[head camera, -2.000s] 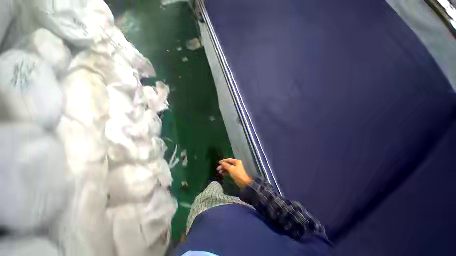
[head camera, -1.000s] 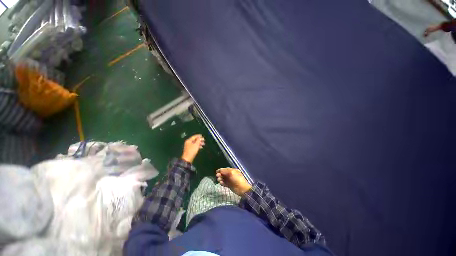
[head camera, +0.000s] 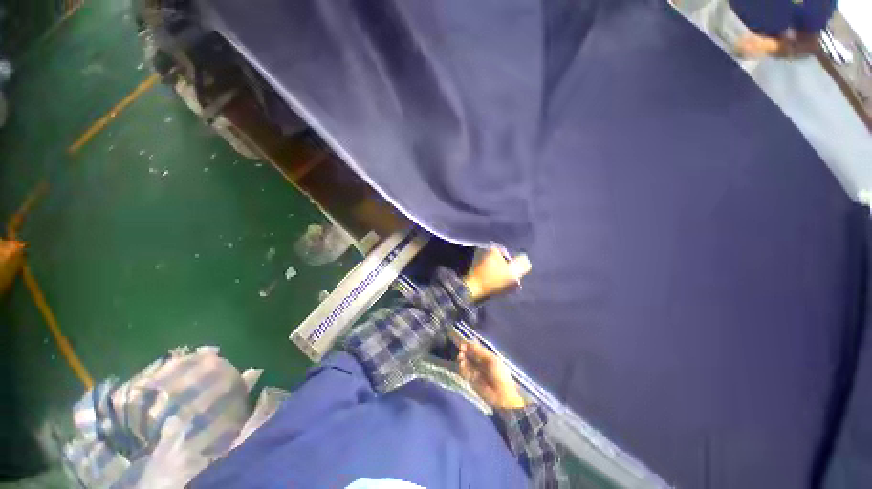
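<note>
A wide navy fabric ply (head camera: 459, 115) covers the table and rises in soft folds towards its near left edge. My left hand (head camera: 497, 272) is closed on the ply's pale-edged selvedge, just past the guide rail. My right hand (head camera: 490, 374) is lower, beside the pale metal table edging, with fingers loosely bent and nothing seen in it. The pale guide rail (head camera: 349, 308) with ruler-like dark markings sticks out past the table edge, left of my left hand.
Another person's hand (head camera: 760, 44) is at the table's far side, top right. Striped and white wrapped bundles (head camera: 182, 411) lie at lower left. The green floor (head camera: 172, 239) has yellow lines and scraps. Brown framing and dark heaped material (head camera: 191, 57) show along the table's left side.
My left hand has moved right from over the floor and taken hold of the ply's edge. The cloth there is now lifted in folds. The view has moved along the table.
</note>
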